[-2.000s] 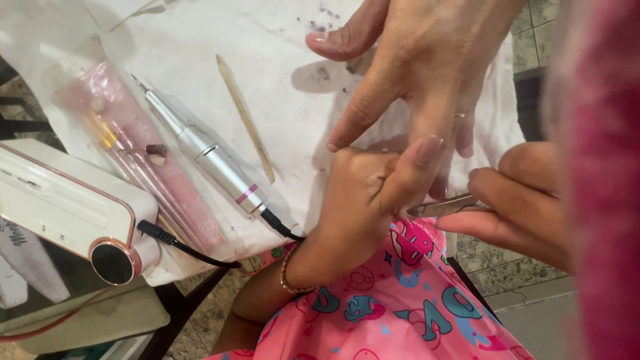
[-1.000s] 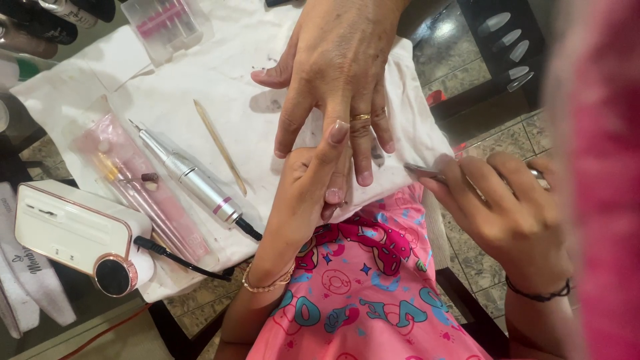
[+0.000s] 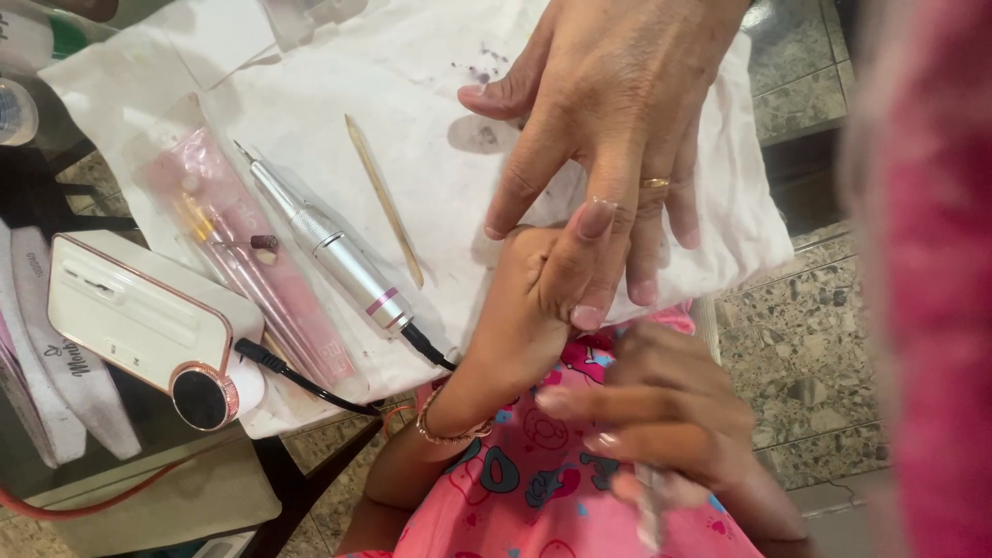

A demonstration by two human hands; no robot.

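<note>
Another person's hand point(image 3: 620, 108) with a gold ring reaches down from the top over a white cloth point(image 3: 434, 70), fingers spread. My left hand point(image 3: 535, 294), a bracelet at its wrist, grips one of that hand's fingers between thumb and curled fingers. At lower right, over pink printed clothing point(image 3: 542, 480), my right hand point(image 3: 674, 411) is blurred, fingers bent around a slim metal manicure tool point(image 3: 649, 504) pointing downward; the tool's exact kind is unclear. Left of my hands lie a wooden stick point(image 3: 384, 201) and a silver electric nail drill handpiece point(image 3: 349, 267).
A pink clear pouch with brushes point(image 3: 256, 271) lies beside the drill. The white control unit point(image 3: 147, 310) with a dark round knob stands left, near nail files point(image 3: 62, 349). A black cable point(image 3: 318, 395) runs along the cloth's near edge. Blurred pink fabric point(image 3: 938, 279) fills the right edge.
My right hand, out at the right with the metal tool a second ago, is now lower and closer to my left hand, the tool turned downward. My left hand keeps hold of the finger.
</note>
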